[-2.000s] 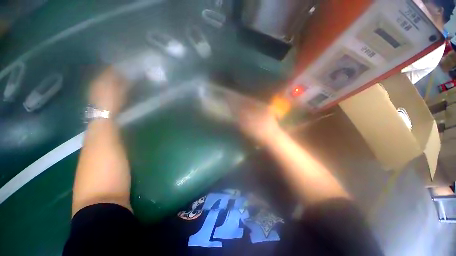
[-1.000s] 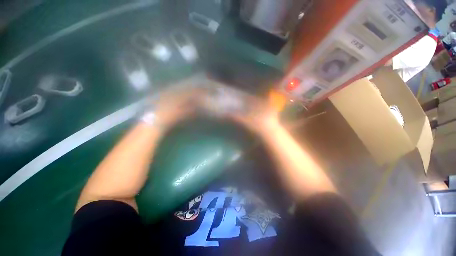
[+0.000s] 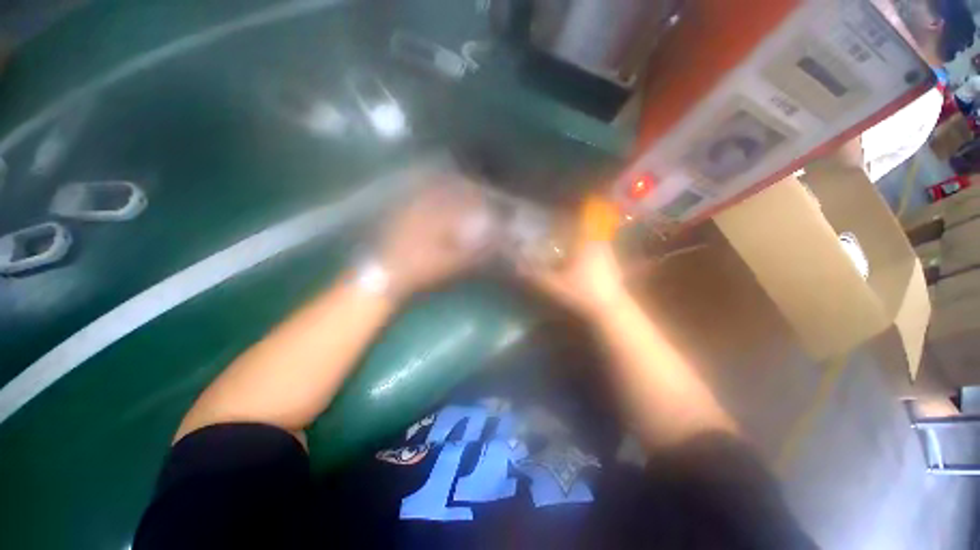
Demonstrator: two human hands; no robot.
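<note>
My left hand [image 3: 435, 231] and my right hand [image 3: 575, 269] are close together over the bench edge near the machine, both blurred. A pale blurred shape [image 3: 524, 228] lies between them; whether either hand grips it cannot be told. An orange-yellow button box [image 3: 599, 218] sits just beside my right hand. Two pale oval plastic housings, one [image 3: 100, 200] above the other [image 3: 35, 248], lie at the far left of the green bench.
The orange machine with a white panel [image 3: 741, 140] and lit red light stands upper right. A dark-based metal block [image 3: 586, 43] is beside it. More blurred housings [image 3: 382, 112] lie beyond my hands. An open carton [image 3: 801, 258] and part of a person [image 3: 903, 129] are at right.
My left hand has moved right, from over the housings on the bench to beside my right hand. My right hand has shifted slightly right, closer to the button box.
</note>
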